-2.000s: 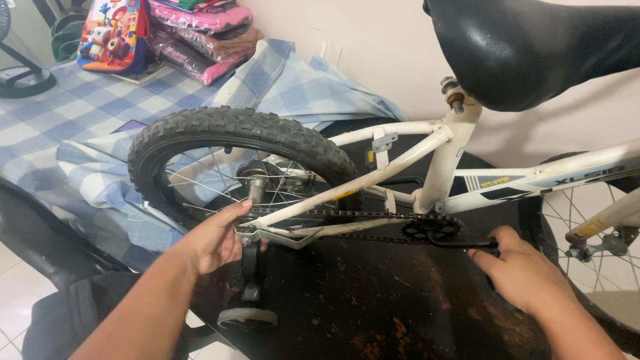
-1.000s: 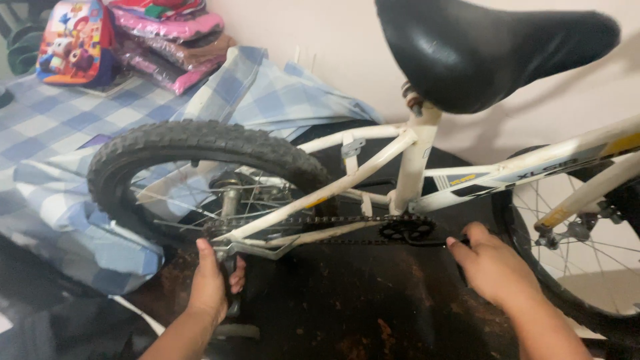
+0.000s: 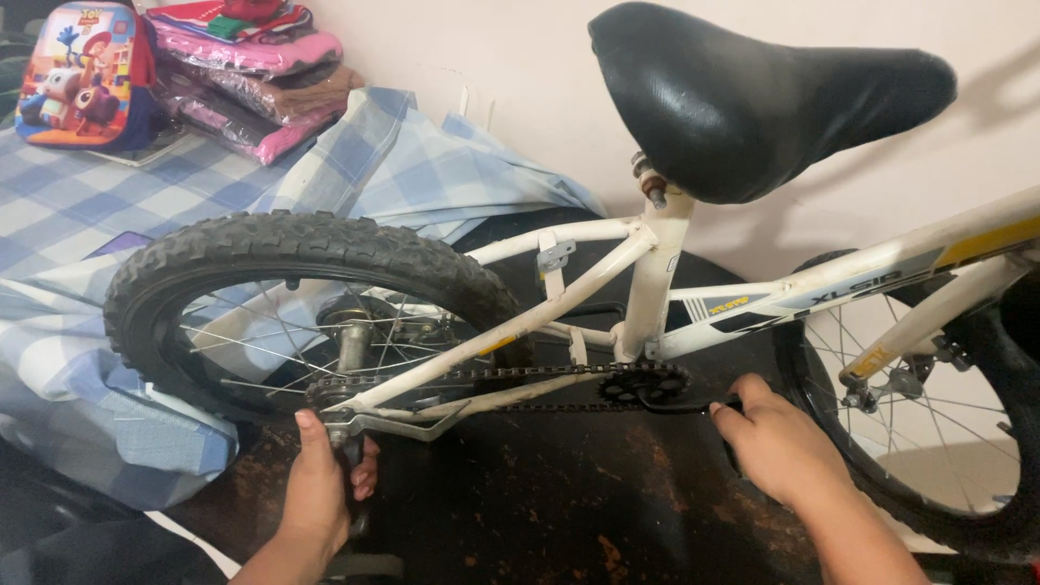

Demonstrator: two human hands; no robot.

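A white child's bicycle stands on a dark, worn tabletop. My left hand [image 3: 321,487] is wrapped around the training wheel bracket [image 3: 355,455] at the rear axle, thumb up beside the frame end. The rear wheel with its knobbly tire [image 3: 309,244] is above and behind that hand. My right hand [image 3: 772,439] grips the outer end of the black crank arm [image 3: 691,406], where the pedal is mostly hidden by the fingers. Between the hands, the chain [image 3: 487,374] runs from the rear sprocket to the black chainring [image 3: 642,385]. The black saddle [image 3: 756,106] sits above.
A blue checked cloth [image 3: 211,187] lies bunched behind and left of the rear wheel. A cartoon backpack [image 3: 85,77] and plastic-wrapped pink packages [image 3: 252,57] are at the back left. A pale wall [image 3: 487,41] rises behind. The front wheel [image 3: 959,422] is at the right.
My left hand has moved from beside the rear axle down around the training wheel bracket. My right hand remains at the crank's end. The view has come closer to the bicycle.
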